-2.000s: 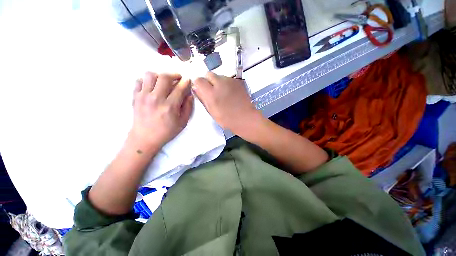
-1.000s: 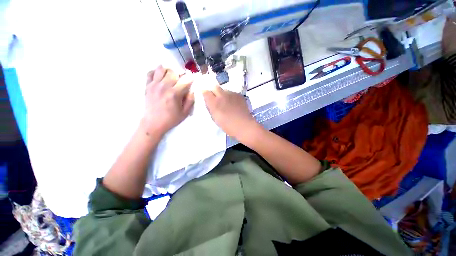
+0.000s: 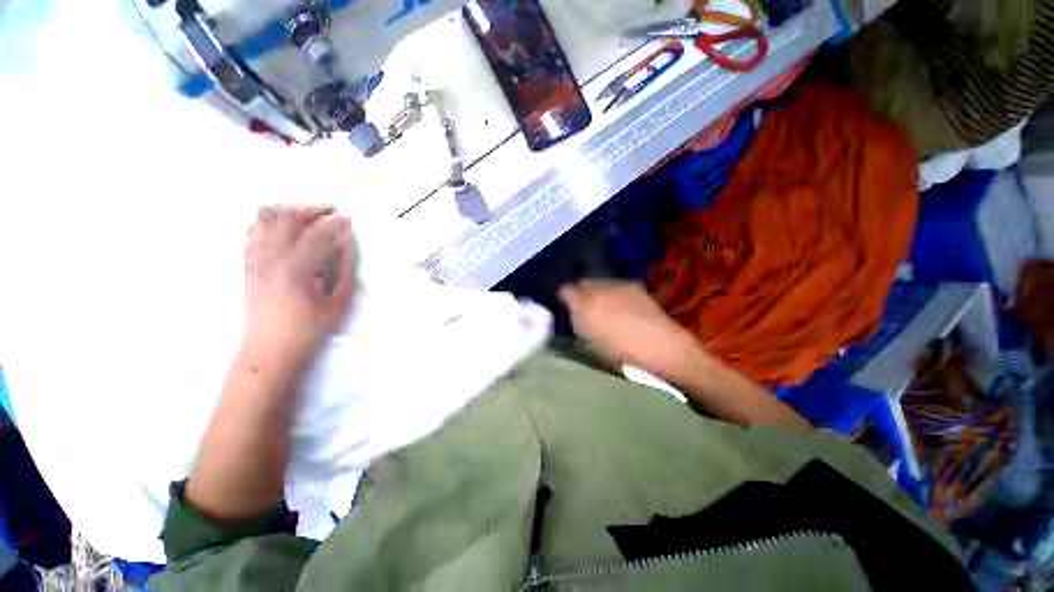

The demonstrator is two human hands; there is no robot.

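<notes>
White fabric (image 3: 405, 359), overexposed and hard to tell from the white table, reaches from the machine bed over the table edge onto the lap. My left hand (image 3: 298, 272) lies on it left of centre, fingers curled in on the cloth; the fingertips are washed out. My right hand (image 3: 613, 312) is blurred, off the table edge, just right of the fabric's corner; whether it holds anything cannot be told. The sewing machine's dark needle-end parts (image 3: 338, 110) are at the upper left, above my left hand, with no hand at them.
A smartphone (image 3: 532, 75) lies on the machine bed. Right of it are thread snips (image 3: 641, 76) and orange-handled scissors (image 3: 728, 35). A printed ruler (image 3: 555, 191) runs along the table edge. A metal attachment (image 3: 453, 150) stands right of the needle area. Crumpled orange-red cloth (image 3: 798, 243) is at the right.
My hands have parted. My right hand has moved away from the needle area, right and towards the lap. My left hand is lower, away from the needle. The fabric's edge is now bunched near the lap.
</notes>
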